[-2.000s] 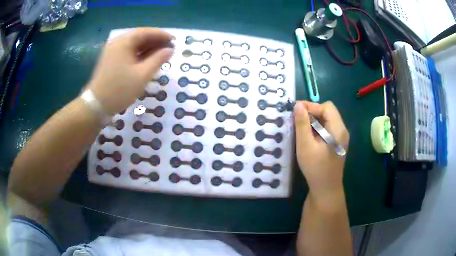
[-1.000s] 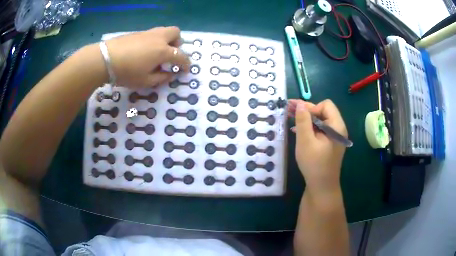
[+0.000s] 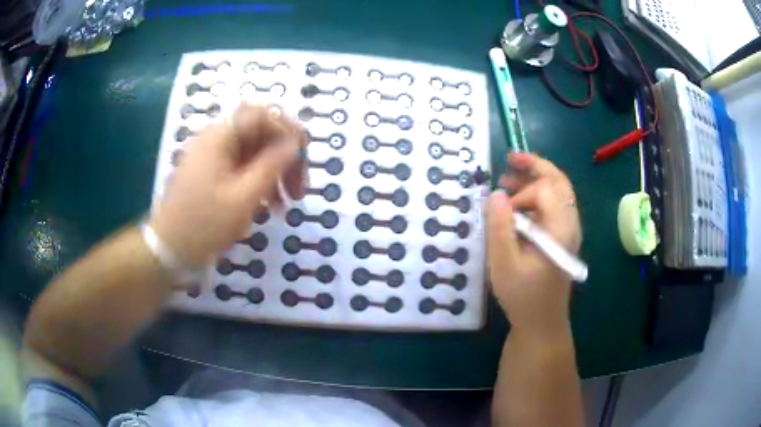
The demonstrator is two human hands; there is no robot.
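Observation:
The white foam tray (image 3: 342, 317) with five columns of dumbbell-shaped slots lies flat in front of me. Silver or pale rings sit in slot ends, mostly in the upper rows; the lower slots look dark. My left hand (image 3: 238, 183) is blurred over the tray's left-centre, fingers curled; whether it holds a part cannot be told. My right hand (image 3: 534, 225) is at the tray's right edge and holds the tweezers (image 3: 551, 246), their rear end pointing down right. A small clump of tiny dark parts (image 3: 479, 175) lies at the tray's right edge, just left of my right fingers.
A mint-green utility knife (image 3: 507, 96) lies beyond my right hand. At the upper right are a silver fixture (image 3: 532, 42), a black mouse (image 3: 616, 71) and a red clip (image 3: 619, 145). A tape roll (image 3: 638, 223) and stacked trays (image 3: 692, 175) are far right; a bag of parts (image 3: 96, 21) is upper left.
My left hand has moved down and left from the upper tray slots, uncovering the top rows. My right hand stays at the right edge with the tweezers, its fingers shifted slightly.

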